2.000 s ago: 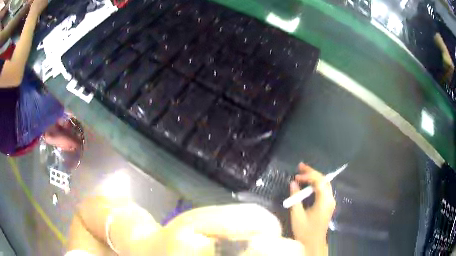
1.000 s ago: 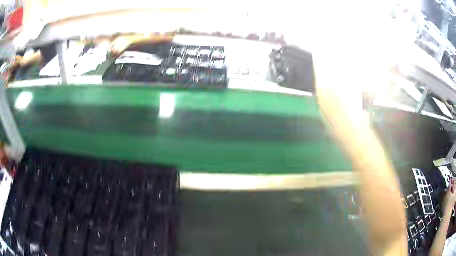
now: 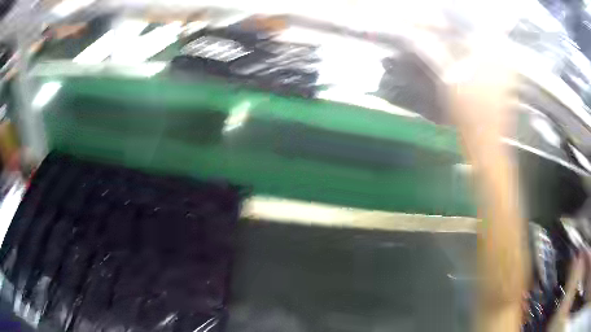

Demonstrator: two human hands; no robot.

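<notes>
The picture is strongly blurred. A large black pocketed tray (image 3: pixel 129 253) lies at the lower left on the dark tabletop (image 3: pixel 350 279). A bare forearm, apparently my right, rises from the bottom edge right of centre towards the top. Its upper end melts into white glare, so my right hand cannot be made out, nor whether it holds anything. My left hand is not in view.
A green strip (image 3: pixel 337 175) with a pale edge bar (image 3: pixel 363 216) crosses behind the tray. Beyond it lie black trays (image 3: pixel 278 68) and white sheets. A post (image 3: pixel 29 104) stands at the left. Another person's arm (image 3: pixel 570 292) shows at the lower right.
My view has swung up from the tray to the area beyond. My right hand, earlier holding white tweezers, is raised into glare. Since the last frame, the scene has tilted and blurred.
</notes>
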